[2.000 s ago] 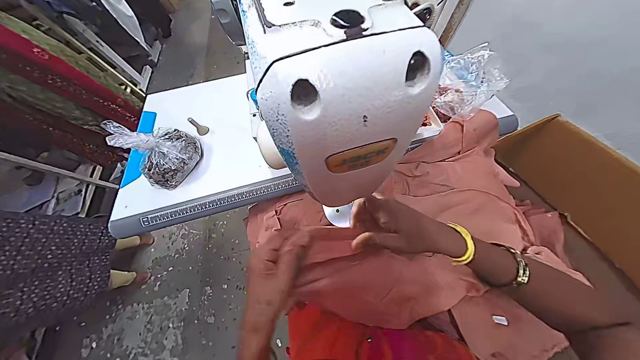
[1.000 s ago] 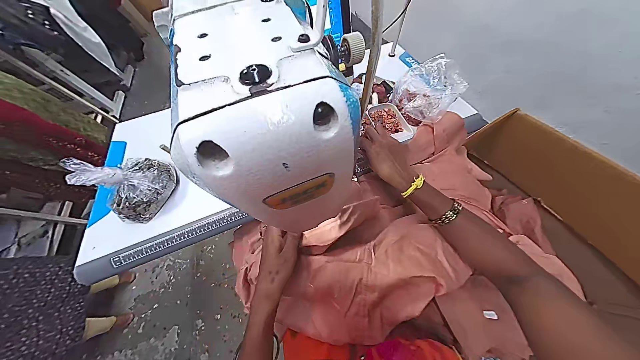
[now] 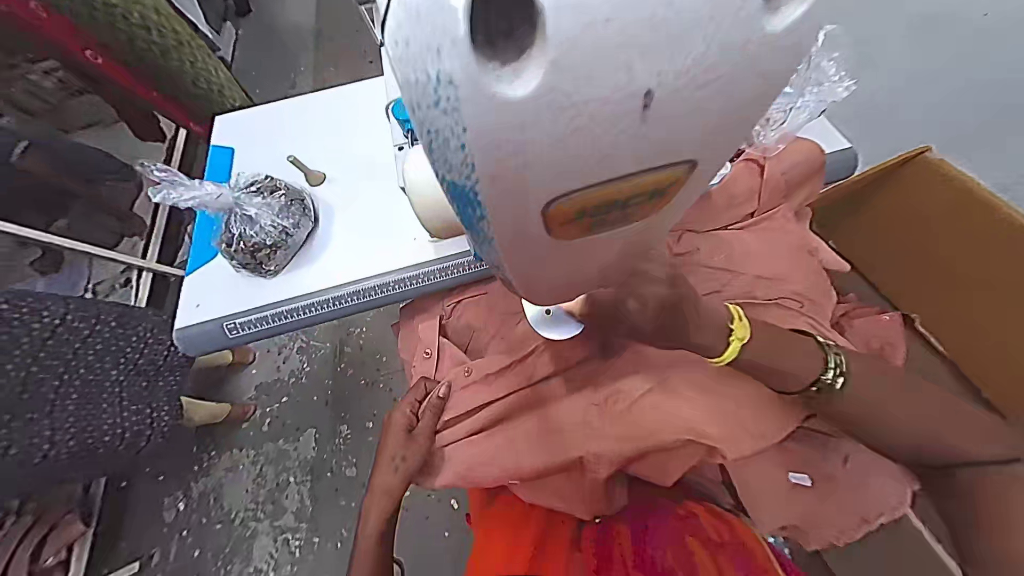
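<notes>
A salmon-pink garment with small buttons lies spread over my lap and up the right side of the machine table. My left hand pinches the garment's edge near two buttons between thumb and fingers. Above the cloth stands the white head of a Jack sewing machine, with a white round disc at its lower end. My right hand, blurred, is beside that disc, under the machine head; its fingers are partly hidden, and whether they hold anything I cannot tell.
The white machine table carries a knotted plastic bag of small pieces and a small spoon-like tool. Another clear bag is behind the machine head. A cardboard box is at right. A person in a dotted garment stands at left.
My right hand has come back from the tray of small pink pieces to the disc below the machine head. My left hand now shows in front of the head, on the garment's edge. The view has shifted.
</notes>
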